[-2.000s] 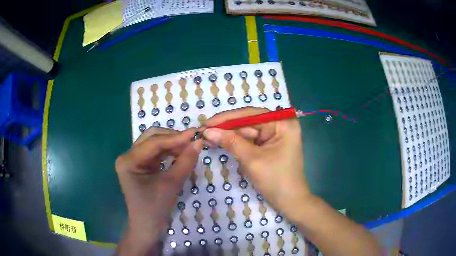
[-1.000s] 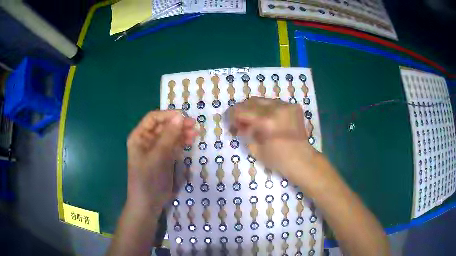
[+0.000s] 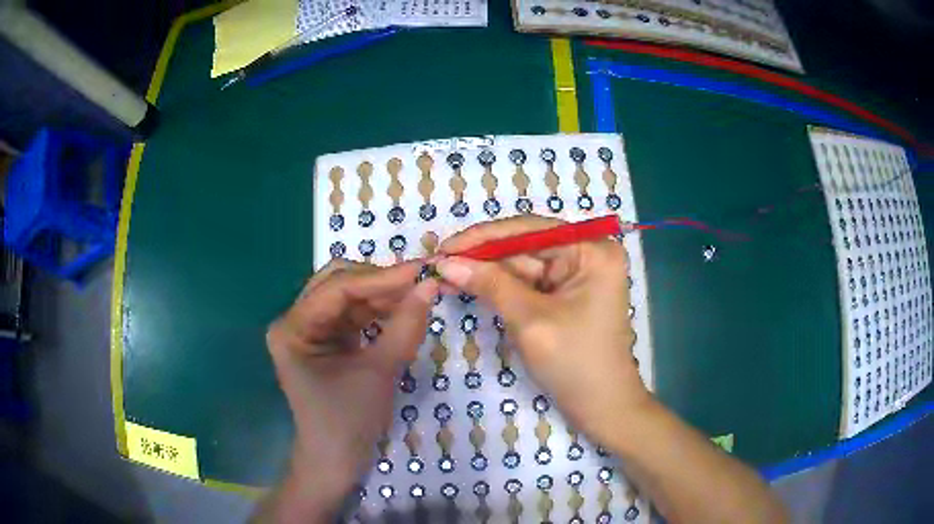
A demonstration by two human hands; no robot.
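Observation:
My right hand point(image 3: 548, 302) holds a red pen-like test probe point(image 3: 538, 241) that slants down to the left, with thin wires from its rear. My left hand point(image 3: 353, 328) pinches a small dark speaker unit point(image 3: 427, 272) at the probe's tip. Both hands meet over a white slotted tray point(image 3: 325, 176) with rows of tan dumbbell-shaped cutouts and small ringed discs. Bare tan ends show at the upper left and just behind the fingertips. The hands hide part of the tray's middle.
Another loaded tray point(image 3: 889, 297) lies at the right edge, more trays point(image 3: 655, 29) at the far side. A tiny loose unit point(image 3: 709, 253) is on the green mat. Yellow paper point(image 3: 251, 39) and a printed sheet point(image 3: 420, 12) lie far left, a yellow label point(image 3: 161, 450) near left. A blue stool point(image 3: 64, 205) stands at left.
One second ago the hands were apart and blurred over the tray; now they meet, with the speaker unit against the probe's tip. The view has also shifted slightly.

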